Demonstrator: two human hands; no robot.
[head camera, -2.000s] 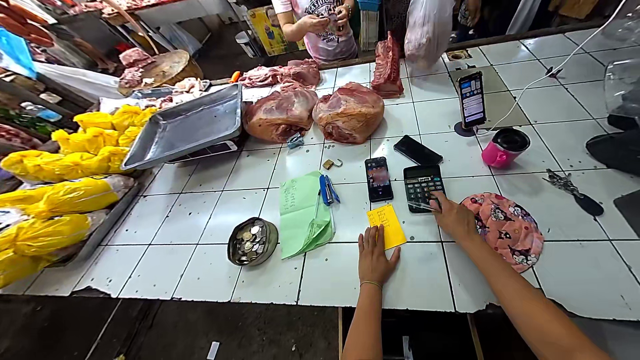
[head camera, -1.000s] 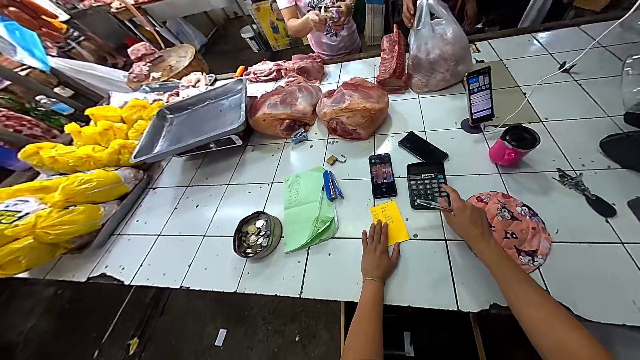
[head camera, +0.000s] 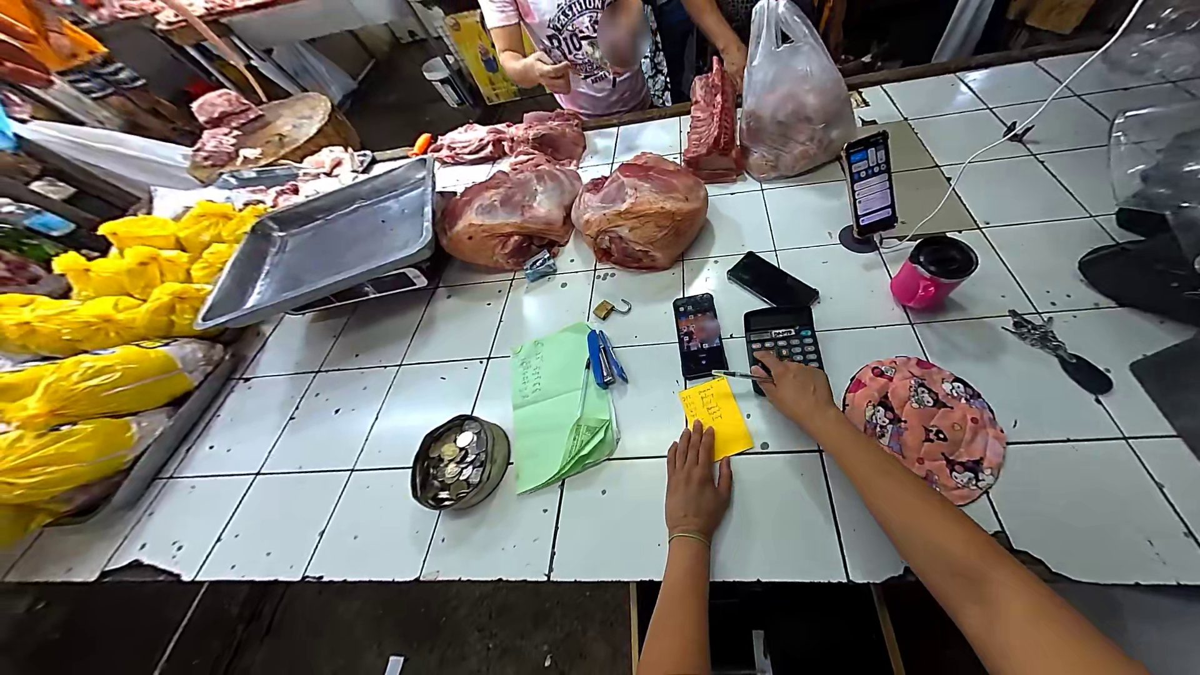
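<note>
My left hand (head camera: 697, 480) lies flat on the white tiles, its fingertips on the lower edge of a yellow paper note (head camera: 717, 418) that bears handwriting. A pen (head camera: 734, 374) is held in my right hand (head camera: 795, 389), whose fingers rest at the keys of a black calculator (head camera: 782, 336). Left of the calculator lies a smartphone (head camera: 700, 335) with its screen lit; a dark phone (head camera: 772, 279) lies just above. Green paper (head camera: 557, 412) with handwriting and a blue stapler (head camera: 600, 358) are further left. A round patterned cloth pad (head camera: 924, 429) is beside my right forearm.
A tin of coins (head camera: 460, 462) stands left of the green paper. Behind are an open padlock (head camera: 611, 308), large meat cuts (head camera: 640, 212), a scale's metal tray (head camera: 323, 239) and yellow bags (head camera: 89, 382). A pink mug (head camera: 934, 272), a phone on a stand (head camera: 871, 185) and keys (head camera: 1059, 352) are at right.
Across the counter, the clear bag of meat, hanging higher two seconds ago, now rests on the tiles beside the ribs, and a person's hand is near it. My hands have stayed in nearly the same places.
</note>
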